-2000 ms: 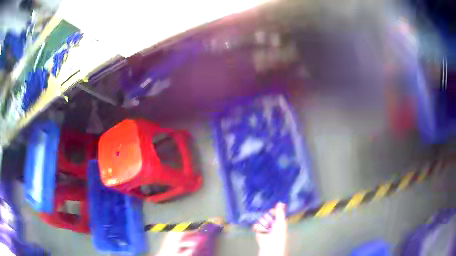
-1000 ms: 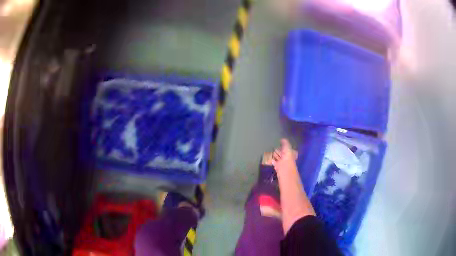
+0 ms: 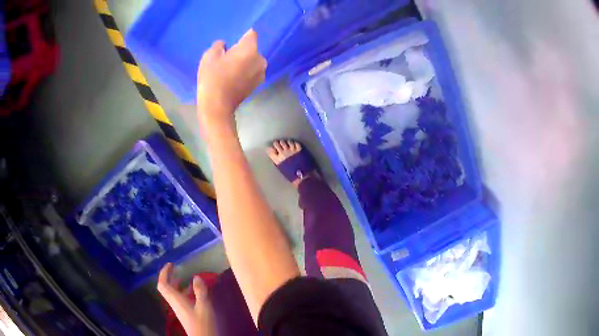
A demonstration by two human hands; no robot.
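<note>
My right hand (image 3: 230,75), on a bare forearm with a black sleeve, is curled over the near side of a blue plastic tray (image 3: 187,39) at the top. Whether it grips the tray or holds something small cannot be told. My left hand (image 3: 187,302) is low in the picture with fingers apart, empty, partly cut off by the bottom edge. A blue crate (image 3: 469,141) at the right holds dark-blue spiky pieces (image 3: 407,164) and a crumpled white liner sheet (image 3: 371,86).
A shallow blue tray (image 3: 213,239) of dark-blue parts is on the grey floor at left. Black-and-yellow tape (image 3: 152,105) runs beside it. A smaller blue crate (image 3: 496,262) holds crumpled white sheets. Red plastic (image 3: 33,49) is top left. My sandalled foot (image 3: 289,157) is between the containers.
The view has turned towards the right-hand crates. My right hand has come up over the blue tray's side. My left hand has come into view, absent one second ago.
</note>
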